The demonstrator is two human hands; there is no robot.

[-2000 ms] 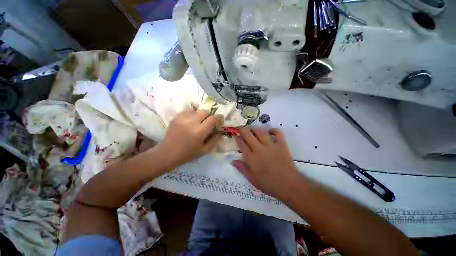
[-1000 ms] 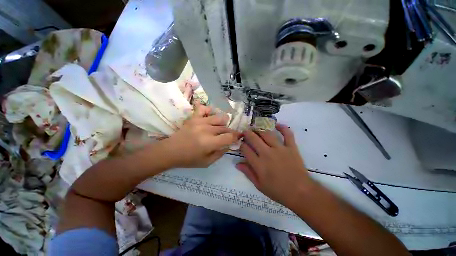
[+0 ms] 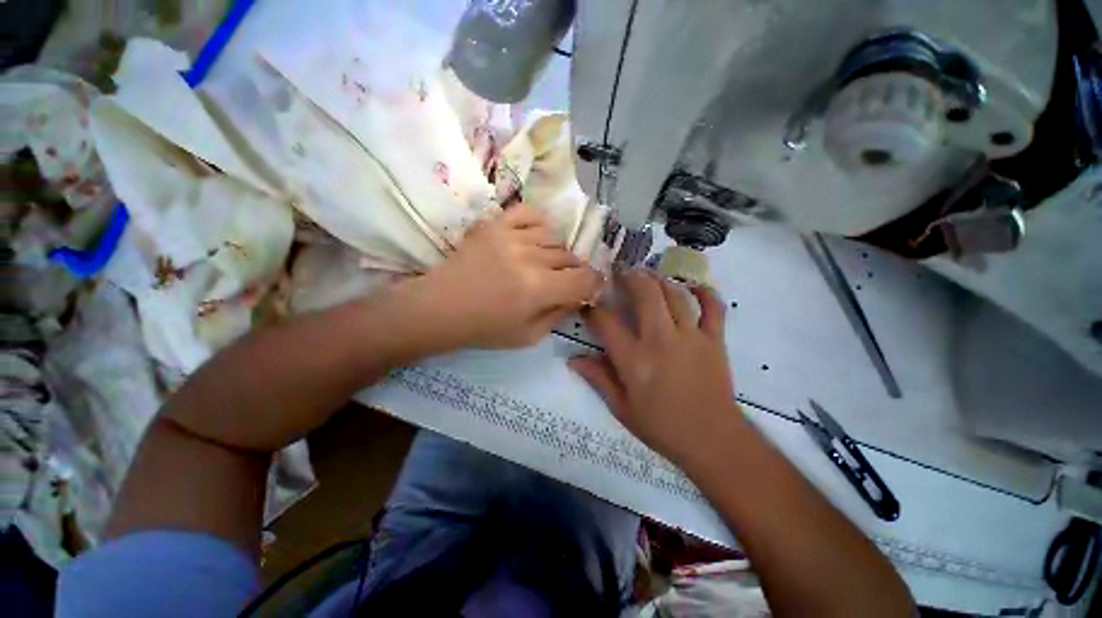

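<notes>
The cream-white garment piece with red-brown flowers (image 3: pixel 387 163) lies bunched to the left of the needle area and runs off the table's left side. My left hand (image 3: pixel 514 280) pinches its edge just in front of the presser foot (image 3: pixel 631 245). My right hand (image 3: pixel 662 350) lies beside it, fingertips close to the foot and the small yellowish block (image 3: pixel 684 264); its fingers are bent downward, and whether cloth is under them is hidden. The white sewing machine head (image 3: pixel 749 109) fills the upper right. The needle tip cannot be made out.
Black thread snips (image 3: pixel 856 465) lie right of my right hand. A thin grey metal strip (image 3: pixel 856 316) lies behind them. Black scissor handles (image 3: pixel 1071 560) are at the right edge. A grey wrapped tube (image 3: pixel 510 46) hangs left of the head. More floral cloth (image 3: pixel 73 398) is heaped at left.
The view has moved closer to the needle area and shifted. The red patch seen between my hands two seconds ago no longer shows. Scissor handles have come into view at right.
</notes>
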